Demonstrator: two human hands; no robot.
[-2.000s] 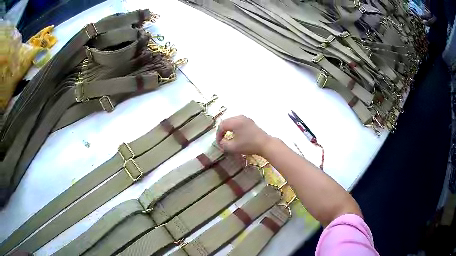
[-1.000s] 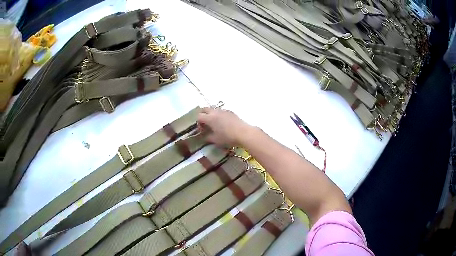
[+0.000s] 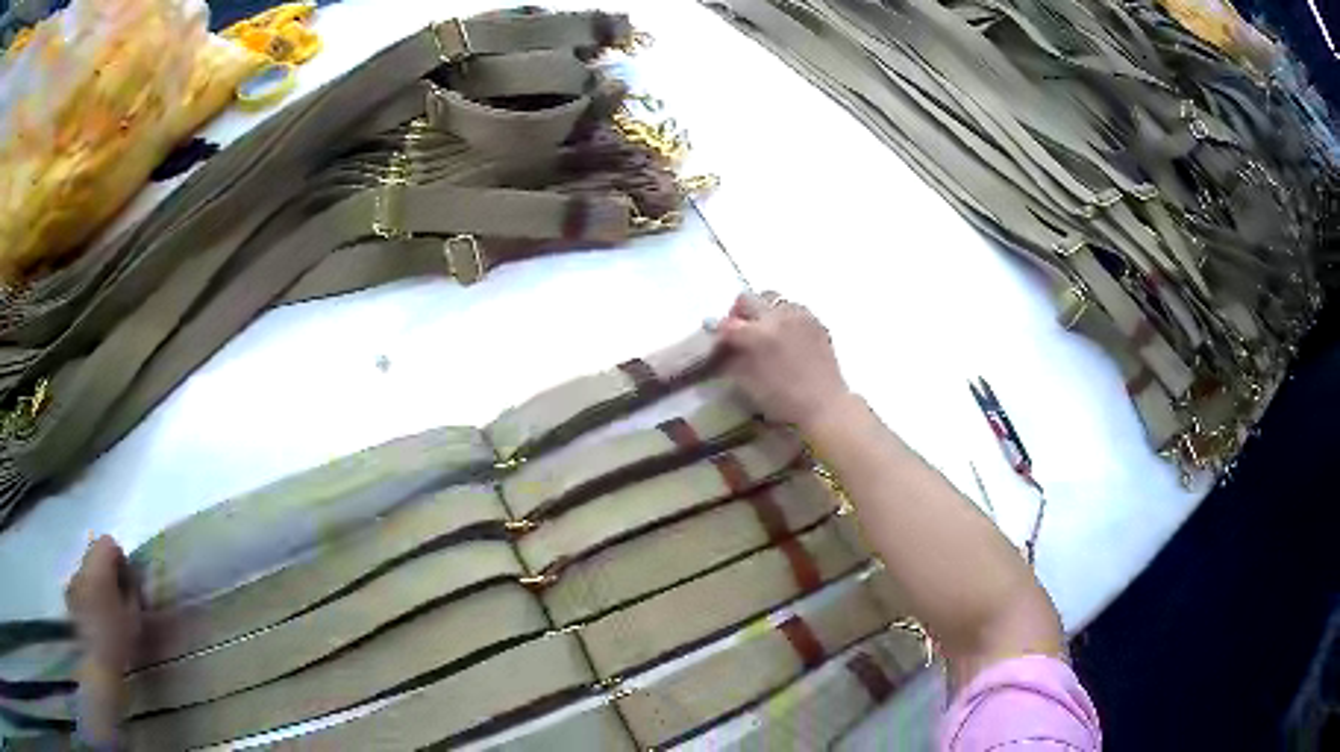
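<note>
Several khaki bag straps (image 3: 647, 573) lie side by side across the table, with dark brown bands near their right ends and gold slide adjusters across their middles. My right hand (image 3: 782, 353) grips the hook end of the farthest strap in the row (image 3: 566, 409). My left hand (image 3: 106, 624) is blurred at the lower left, at the left part of the same row; its fingers are too blurred to tell if they hold a strap. The thread snips (image 3: 1002, 426) lie on the table to the right of my right forearm, with a red cord trailing.
A thick strap pile (image 3: 316, 191) lies behind the row at the left, gold hooks bunched at its right end. A looser strap heap (image 3: 1088, 176) covers the far right. A plastic bag of yellow pieces (image 3: 103, 125) and a yellow tape roll (image 3: 266, 85) are at the back left.
The view has shifted left. My left hand has come into view at the lower left. The farthest strap has moved close beside the others, and my right hand is at its end.
</note>
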